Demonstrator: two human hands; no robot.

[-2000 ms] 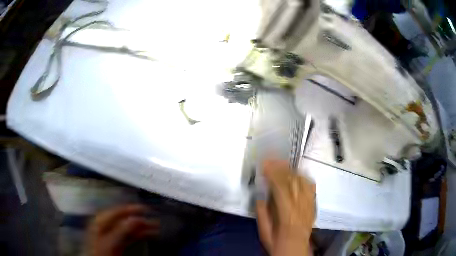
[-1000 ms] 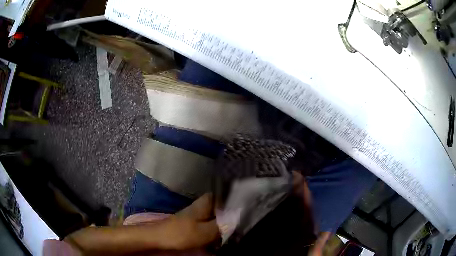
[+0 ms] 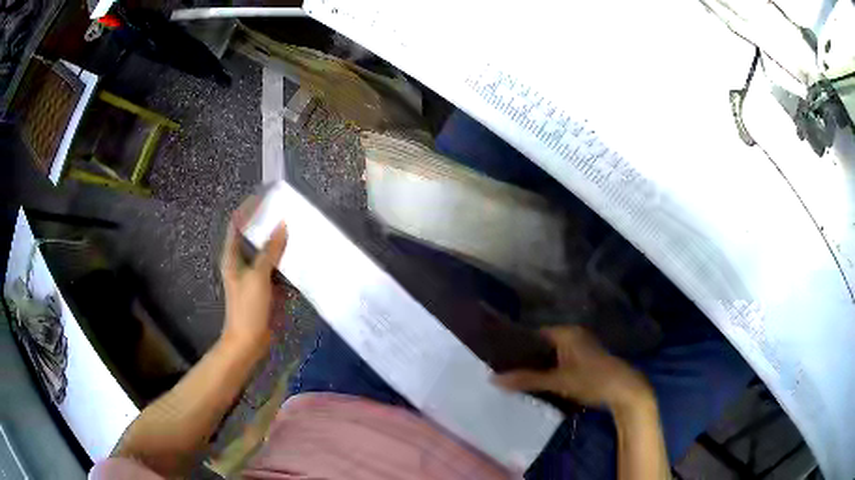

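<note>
A long pale grey-white strip (image 3: 375,314) lies stretched between my hands above the lap, slanting from upper left to lower right. A dark strip (image 3: 441,291) shows along its upper edge. My left hand (image 3: 258,253) grips the far left end, thumb on top. My right hand (image 3: 572,366) holds the dark strip and the pale strip's edge near the lower right end. A thick pile of pale strips (image 3: 450,211) lies by the lap, blurred.
The white machine table (image 3: 581,103) with its printed ruler edge curves across the upper right. Small metal machine parts (image 3: 817,117) show at the far right. A yellow stool frame (image 3: 141,141) stands on the speckled floor at left. Another white surface (image 3: 80,366) holds a grey bundle.
The pale strip, bunched and blurred between my hands before, is now spread out long. My left hand has moved up and left. The view has shifted, bringing the pile and table edge further right.
</note>
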